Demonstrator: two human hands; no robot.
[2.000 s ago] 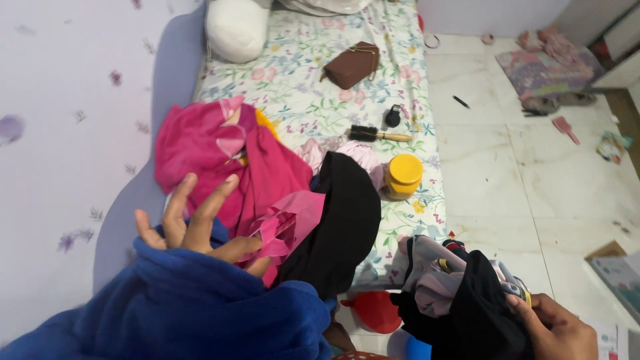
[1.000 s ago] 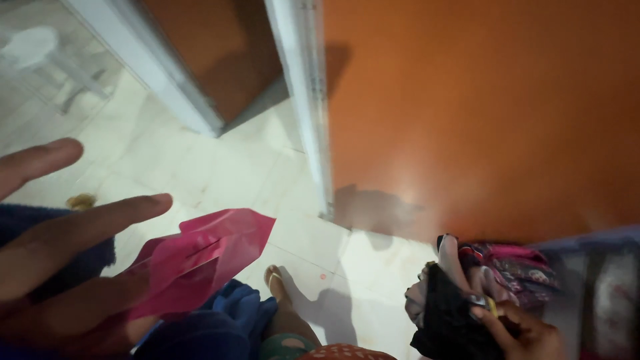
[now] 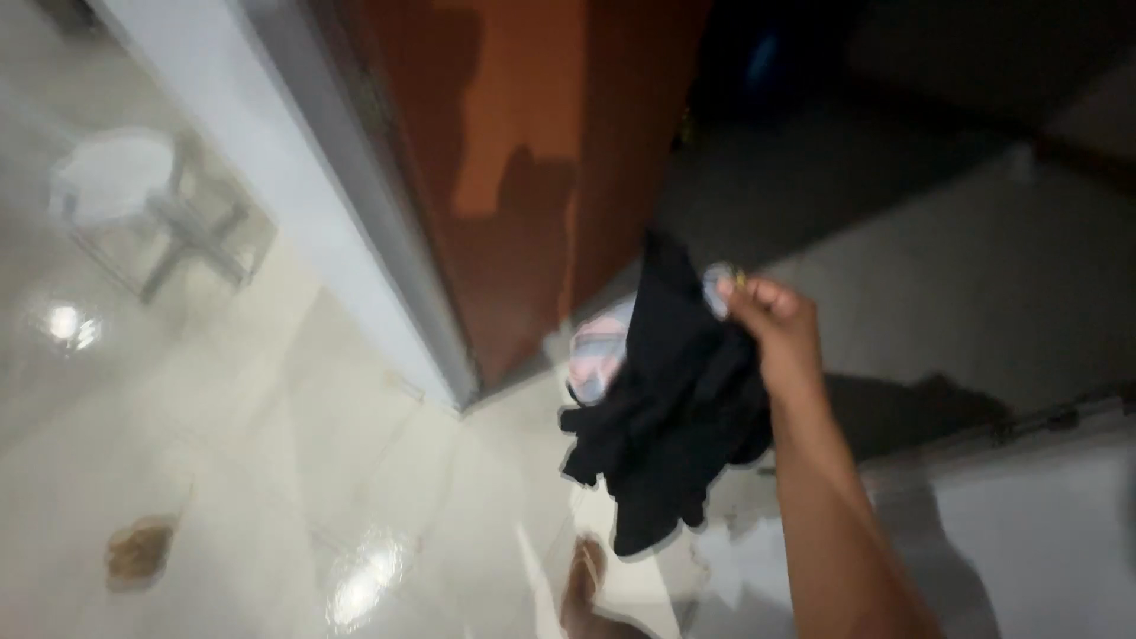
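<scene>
My right hand [image 3: 777, 324] grips a bundle of cloth at its upper right edge, with the arm reaching up from the bottom of the head view. Most of the bundle is black cloth [image 3: 683, 399], hanging loosely over the floor. A pink and grey patterned cloth [image 3: 597, 359] shows at its left side. Near my fingertips is a small pale and yellow piece [image 3: 721, 288], too blurred to name. My left hand is outside the view.
An orange-brown door [image 3: 524, 133] stands beside a white door frame [image 3: 355, 257]. On the tiled floor [image 3: 293, 461] are a white stool [image 3: 124, 177] at the upper left and a small brown thing [image 3: 140, 552] at the lower left. Beyond the door it is dark.
The view has swung from the bed to a doorway. My left hand and the pink item near it have left the view. My right hand still holds the black cloth bundle.
</scene>
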